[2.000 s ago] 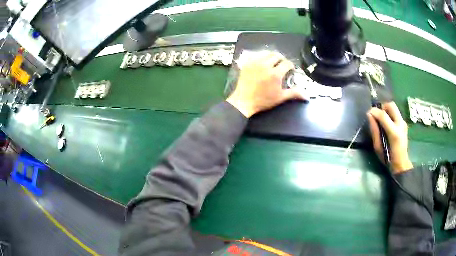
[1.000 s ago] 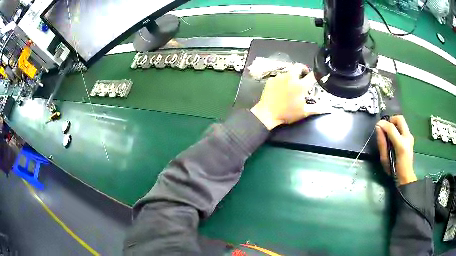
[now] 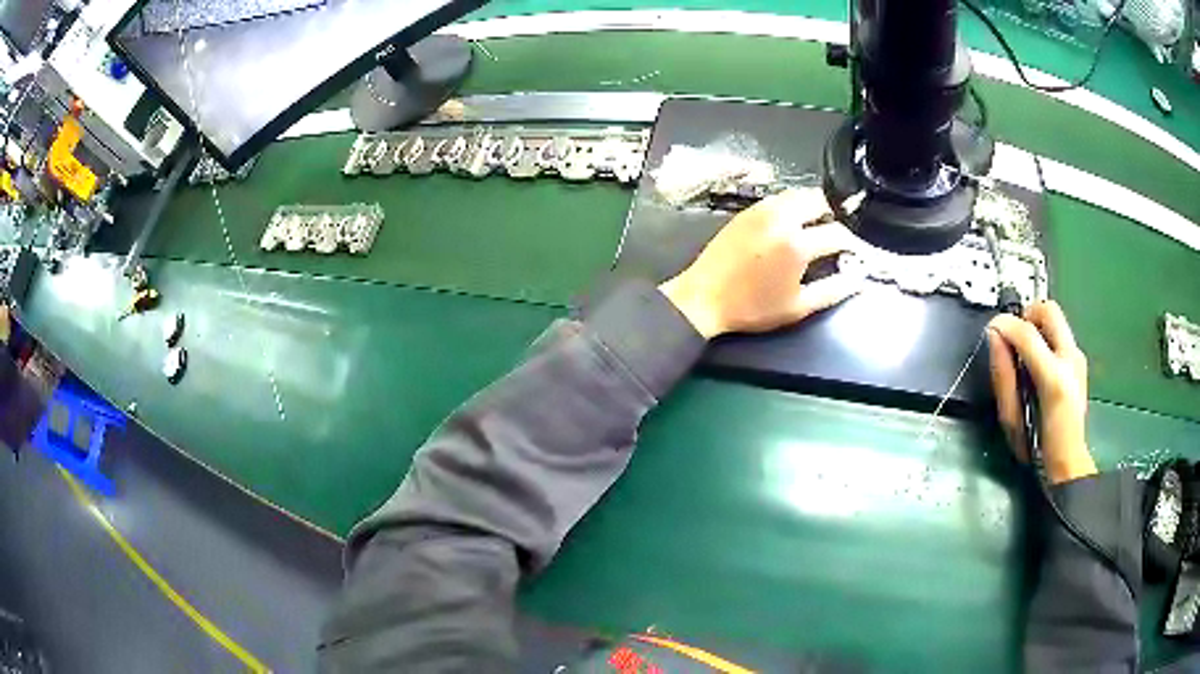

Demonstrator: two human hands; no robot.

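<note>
A silver cast part lies on the black work plate, partly under the black microscope head. My left hand holds the part's left end with fingers and thumb. My right hand is shut around a slim dark corded tool at the plate's right edge. The tool's tip is near the right end of the part; whether it touches cannot be told. A pale crinkled pile lies on the plate beyond my left hand.
Cast parts lie end to end left of the plate. A single part lies nearer, another at the right edge. A monitor stands far left. Two small discs and a black item lie on the bench.
Since the earliest frame, my left hand has moved the part right, under the microscope head. The tool in my right hand now points closer to the part. The single left part sits further right.
</note>
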